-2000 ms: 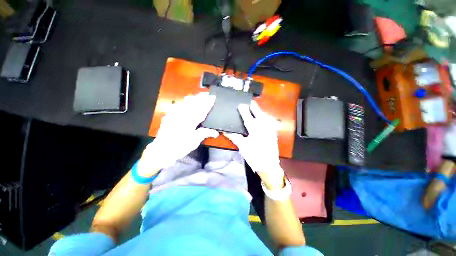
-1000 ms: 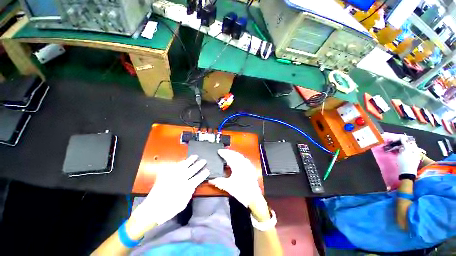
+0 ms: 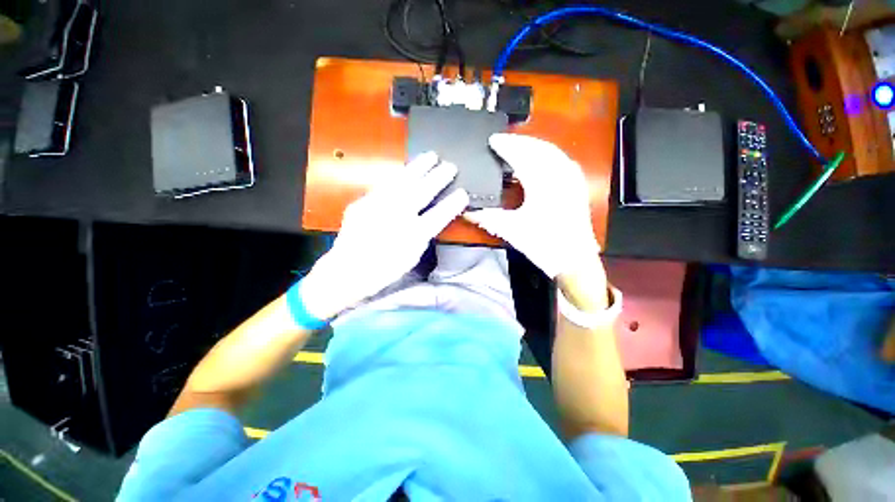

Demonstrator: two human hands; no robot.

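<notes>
A flat dark square set-top box (image 3: 454,132) lies on the orange-brown test fixture board (image 3: 351,186). Its far edge is against the silvery plugs of the black connector block (image 3: 517,102); whether they are fully mated cannot be told. My white-gloved left hand (image 3: 378,233) lies over the box's near left part, fingers apart on its top, thumb hidden. My white-gloved right hand (image 3: 552,204) holds the box's right side, fingertips at the right edge and thumb at the near right corner.
Set-top boxes sit left (image 3: 196,145) and right (image 3: 677,155) of the board. Right of these lie a remote control (image 3: 753,191), a green pen (image 3: 810,191) and an orange control box (image 3: 844,98). A blue cable (image 3: 677,37) arcs behind. More boxes (image 3: 44,116) stand far left.
My view has tilted down, so the rear shelf and the neighbouring person's hands are out of sight. Both hands remain at the box, which stays at the connector block. A blue light shows on the control box.
</notes>
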